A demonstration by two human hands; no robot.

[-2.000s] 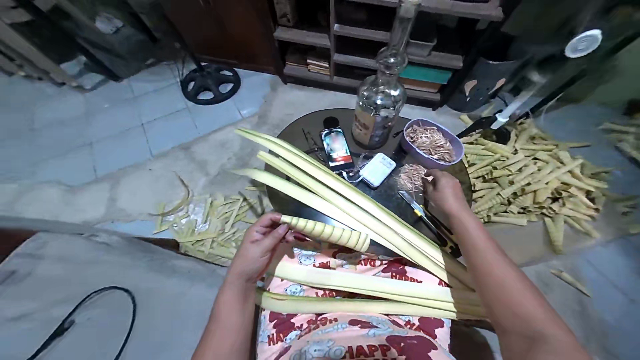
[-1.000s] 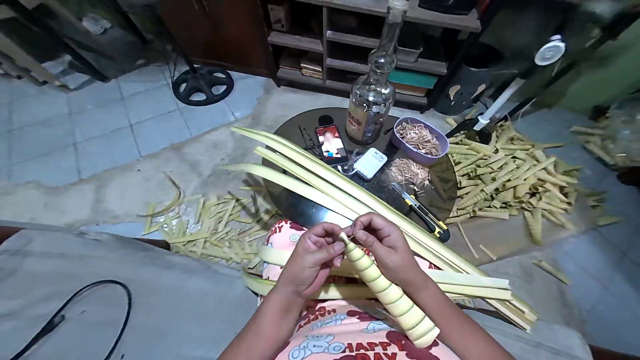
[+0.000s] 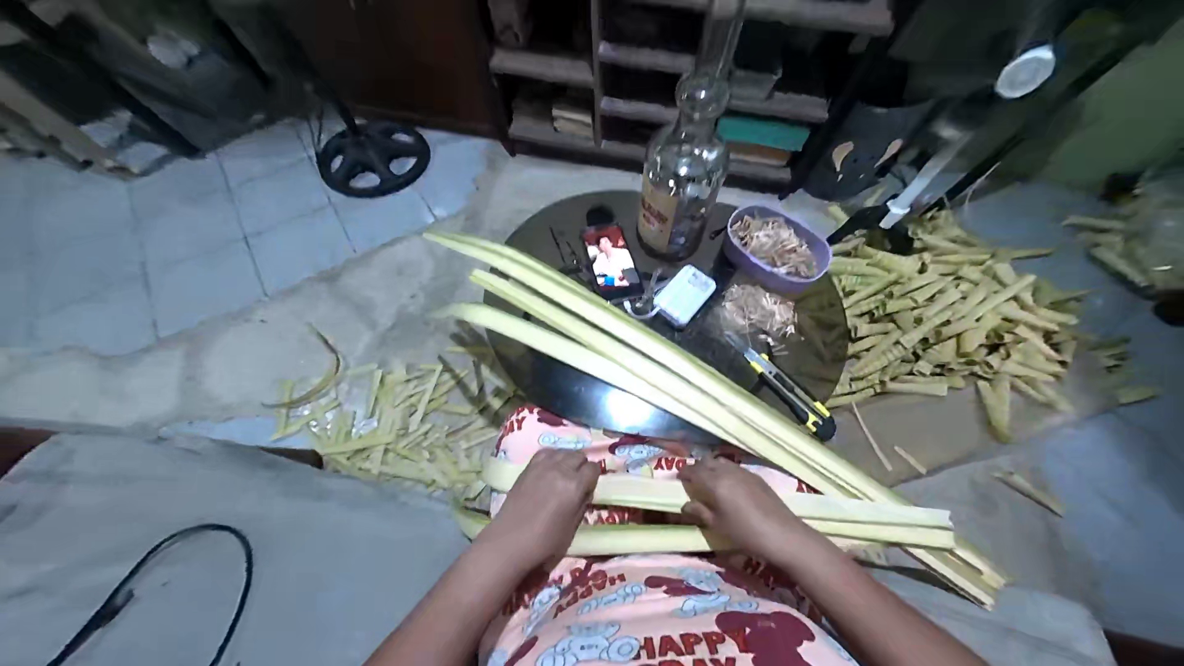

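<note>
My left hand (image 3: 555, 495) and my right hand (image 3: 735, 499) both hold a pale green palm leaf strip (image 3: 638, 492) stretched across my lap. A second leaf strip (image 3: 638, 539) lies just below it over the printed pink cloth (image 3: 601, 601). Several long leaf strips (image 3: 647, 356) slant from the round dark table (image 3: 536, 370) to the right side of my lap. A yellow and black utility knife (image 3: 791, 393) rests on the table, near a heap of small thin sticks (image 3: 760, 313) and a purple bowl (image 3: 805, 270) of similar sticks. No wrapped roll is in my hands.
On the table stand a large glass bottle (image 3: 683, 176), a phone (image 3: 610, 259) and a white device (image 3: 684, 296). Rolled leaf pieces (image 3: 953, 324) are piled at the right; leaf scraps (image 3: 398, 416) lie at the left. A black cable (image 3: 245, 555) curves over the grey seat.
The wrapped leaf roll that my hands held a second ago is gone from them. Both hands have moved down onto a strip across my lap.
</note>
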